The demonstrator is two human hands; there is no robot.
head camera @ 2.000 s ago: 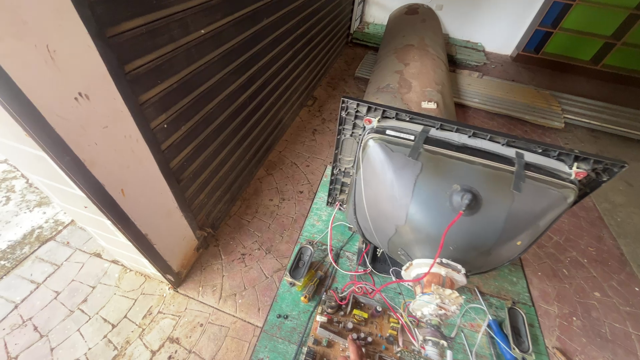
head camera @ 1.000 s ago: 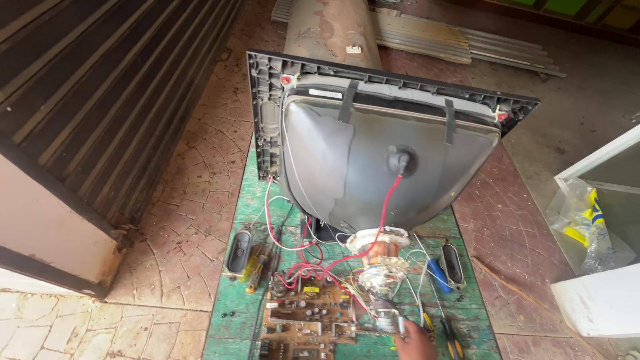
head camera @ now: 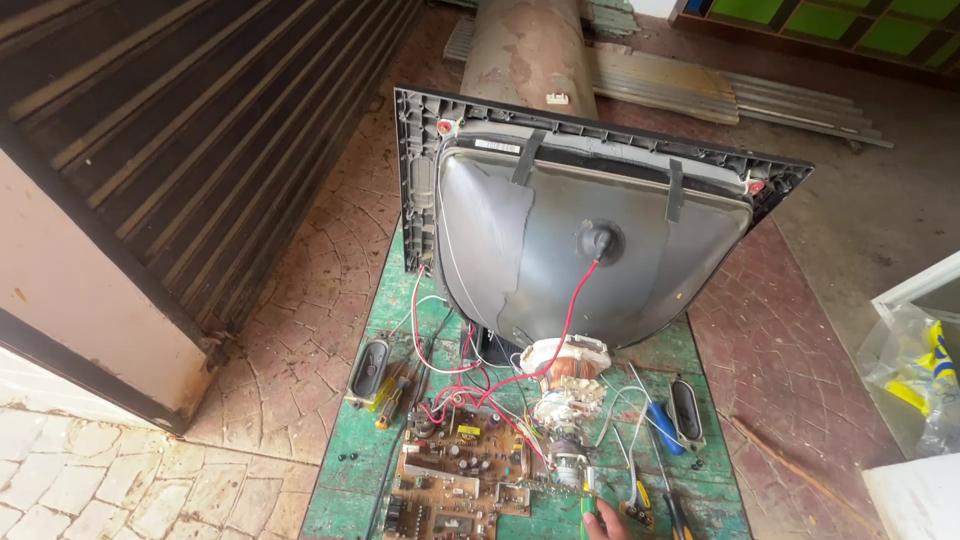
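Observation:
At the bottom edge is my right hand (head camera: pixel 606 523), mostly cut off, with its fingers around a green-handled tool (head camera: pixel 586 517). It is just below the neck of a CRT picture tube (head camera: pixel 571 469) and the edge-on neck circuit board (head camera: pixel 551 487). The tube (head camera: pixel 487 247) stands in a black plastic television frame (head camera: pixel 600 124), its back toward me. A red anode wire (head camera: pixel 571 304) runs from its rubber cap to the main circuit board (head camera: pixel 457 469), left of my hand. Copper coils of the deflection yoke (head camera: pixel 574 369) surround the neck. My left hand is out of view.
On the green wooden table (head camera: pixel 337 491) lie two speakers (head camera: pixel 370 369) (head camera: pixel 685 409), yellow-handled screwdrivers (head camera: pixel 390 409), a blue-handled screwdriver (head camera: pixel 664 427) and a black-and-yellow-handled one (head camera: pixel 677 517). A plastic bag (head camera: pixel 919 375) is at the right, a slatted metal shutter (head camera: pixel 187 135) at the left.
Two seconds ago a finger showed over the main circuit board; one second ago my right hand was by the tube's neck. It is now lower in view, with the green handle visible.

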